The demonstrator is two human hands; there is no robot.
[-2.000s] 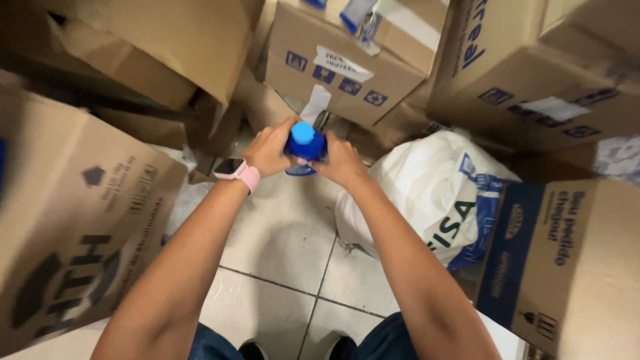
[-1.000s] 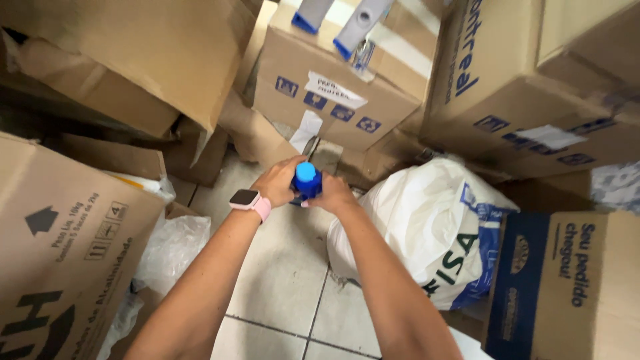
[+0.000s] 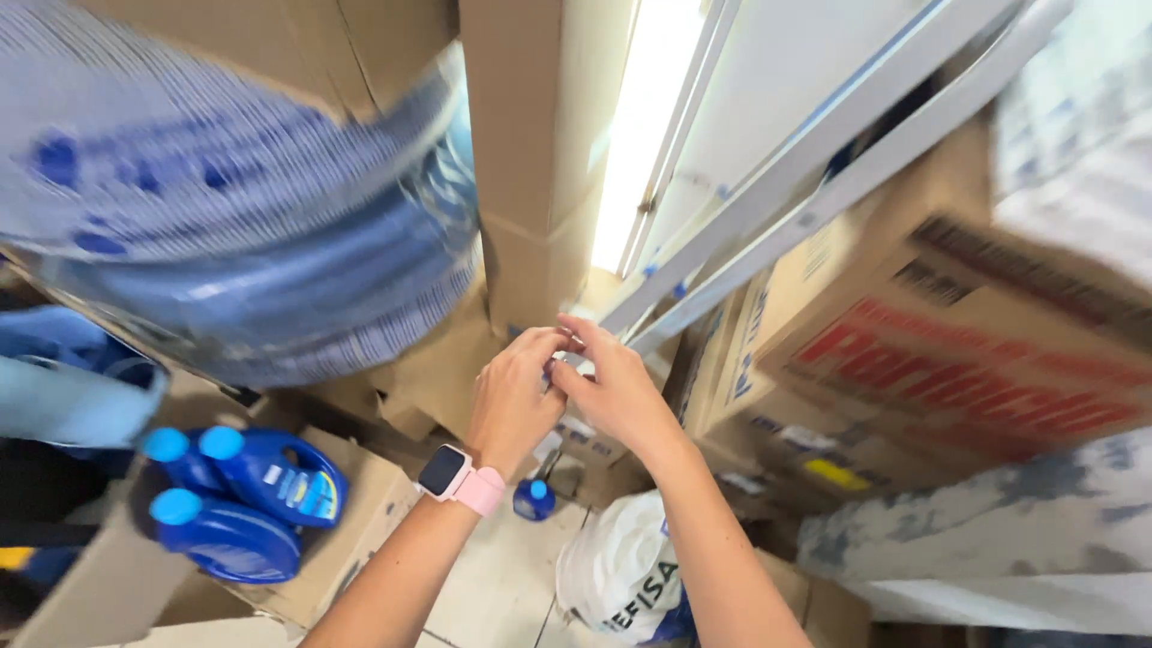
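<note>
My left hand (image 3: 519, 396), with a pink-strapped smartwatch (image 3: 446, 472) on its wrist, meets my right hand (image 3: 615, 382) at the centre of the view. Their fingertips come together, curled; whether something small lies between them cannot be made out. Below them, a blue plastic bottle (image 3: 534, 501) with a light blue cap stands on the tiled floor, apart from both hands. A white plastic sack (image 3: 616, 562) with printing sits to its right. Several blue bottles (image 3: 279, 477) with light blue caps rest on a cardboard box at lower left.
Blue plastic-wrapped packs (image 3: 270, 270) fill the upper left beside a tall carton (image 3: 513, 135). A metal stepladder (image 3: 810, 216) leans at upper right. Cardboard boxes (image 3: 900, 360) are stacked on the right, above a white and grey wrapped bundle (image 3: 981, 513). Floor tiles (image 3: 477, 576) show below my hands.
My hands have come off the blue bottle, which they held earlier and which now stands on the floor. They are raised above it. The view has swung widely, bringing in the ladder and blue packs.
</note>
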